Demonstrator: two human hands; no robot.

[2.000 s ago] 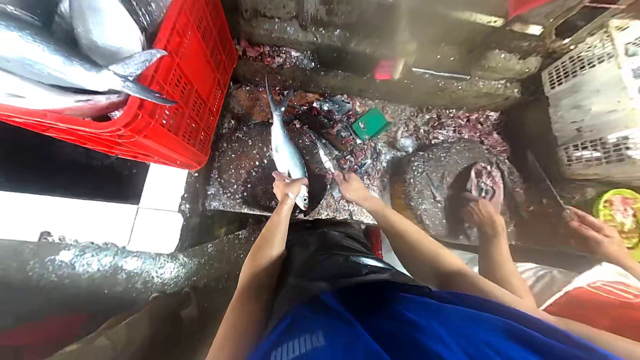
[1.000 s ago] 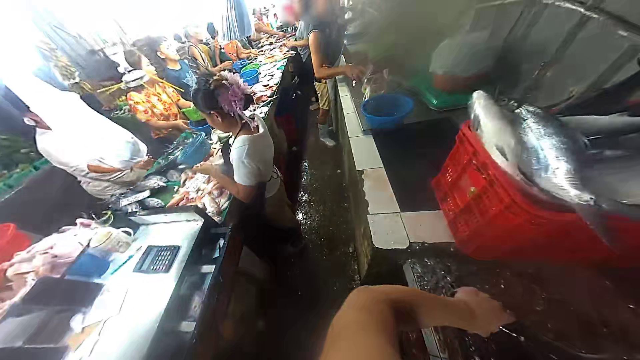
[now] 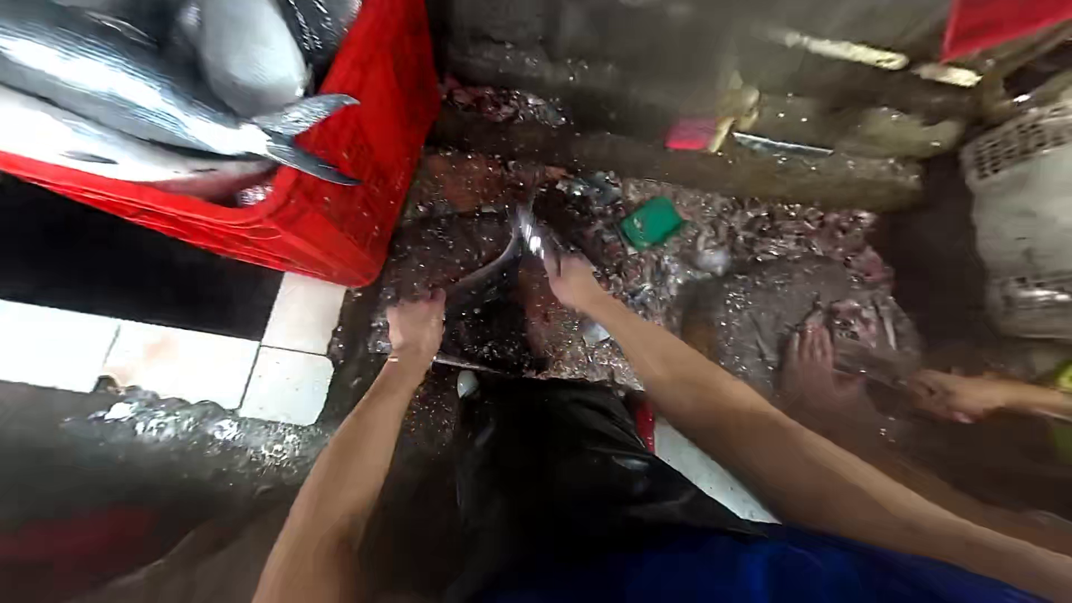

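My left hand [image 3: 416, 325] is at the left side of a round chopping block [image 3: 477, 251], its fingers curled beside a dark, blurred fish-like shape [image 3: 479, 289]. Whether it grips this shape is unclear. My right hand [image 3: 574, 282] is closed around a knife [image 3: 534, 239], whose shiny blade points up and left across the block. A thin pale strip [image 3: 465, 363] lies at the block's near edge, below and right of my left hand. Wet fish scraps surround the block.
A red plastic crate [image 3: 360, 201] of large silver fish stands upper left, beside white tiles [image 3: 289, 385]. A green object [image 3: 651, 223] lies among scraps. At right, a co-worker's hands [image 3: 955, 394] work with a knife at another block [image 3: 745, 327]. Another knife [image 3: 783, 146] rests on the ledge.
The view has swung from the market aisle back down to the block. Two seconds ago my left hand held a silver fish at the block's near edge; now it is farther left and up.
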